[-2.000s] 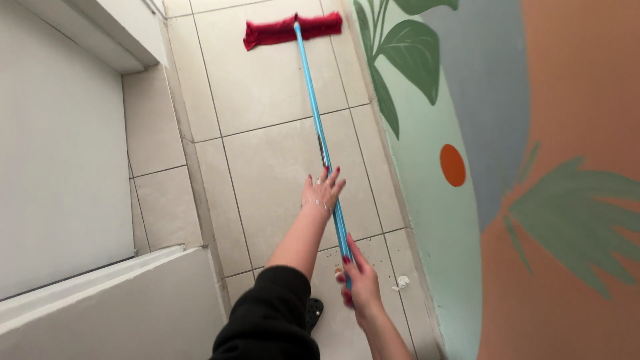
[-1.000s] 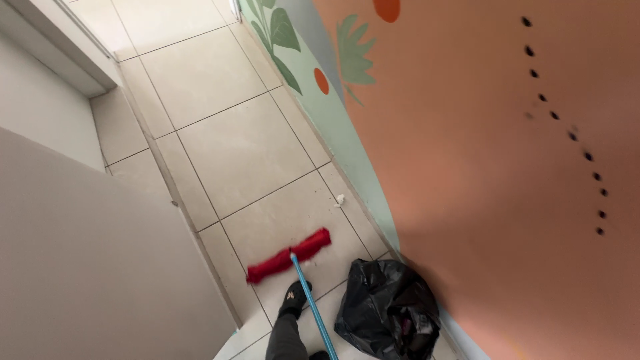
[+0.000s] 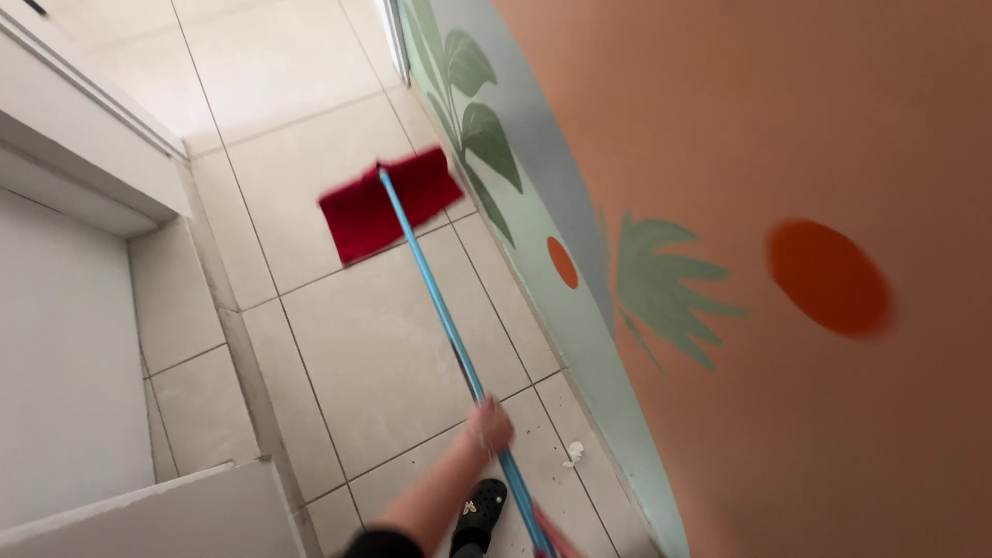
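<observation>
A red cloth [image 3: 391, 203] lies spread on the tiled floor at the head of a long blue pole [image 3: 438, 298], near the painted wall. My left hand [image 3: 490, 428] is closed around the lower half of the pole, its arm coming in from a dark sleeve at the bottom. Lower down, at the bottom edge, part of my right hand [image 3: 552, 533] shows against the pole's lower end; it is blurred and mostly cut off, though its fingers appear to wrap the pole.
A crumpled white scrap [image 3: 574, 453] and dark specks lie on the tiles by the right wall. A black clog [image 3: 484, 504] is beside the pole. A painted mural wall [image 3: 775, 418] bounds the right; a pale ledge [image 3: 155, 504] juts in at lower left.
The red cloth, close to the foot and the black bag one second ago, is now farther up the floor and spread wider. Both hands have come back into view; the black bag is out of view.
</observation>
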